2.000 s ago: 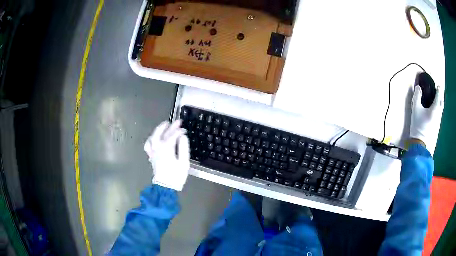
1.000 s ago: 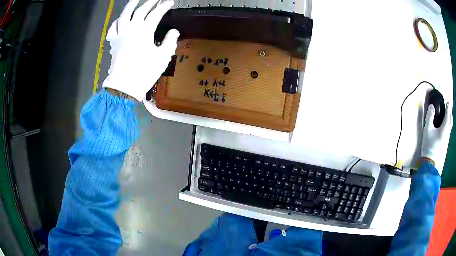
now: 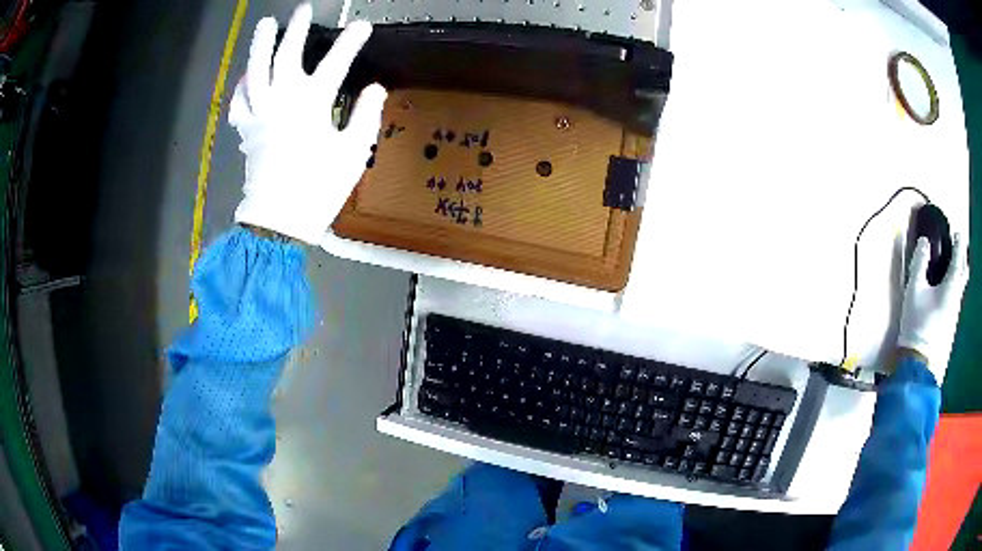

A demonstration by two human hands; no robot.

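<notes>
The brown board fixture (image 3: 506,199) lies at the upper middle, with handwritten marks, several dark holes and black side blocks; no tablet is in it. Its dark lid (image 3: 495,65) stands along the far edge. My left hand (image 3: 302,135), in a white glove, is at the lid's left end and the fixture's left corner. Its fingers are spread, and whether it touches the lid is unclear. My right hand (image 3: 929,296), in a white glove, rests on the black computer mouse (image 3: 935,242) at the right edge of the white table.
The black keyboard (image 3: 603,398) sits on the white pull-out shelf (image 3: 485,439) below the table edge. A tape roll (image 3: 913,88) lies at the upper right. The perforated metal plate (image 3: 506,11) is behind the lid. An orange surface (image 3: 953,474) shows at the lower right.
My left hand rose from beside the keyboard to the fixture's left end, and its fingers have since spread upward. The view has shifted. My right hand stays on the mouse.
</notes>
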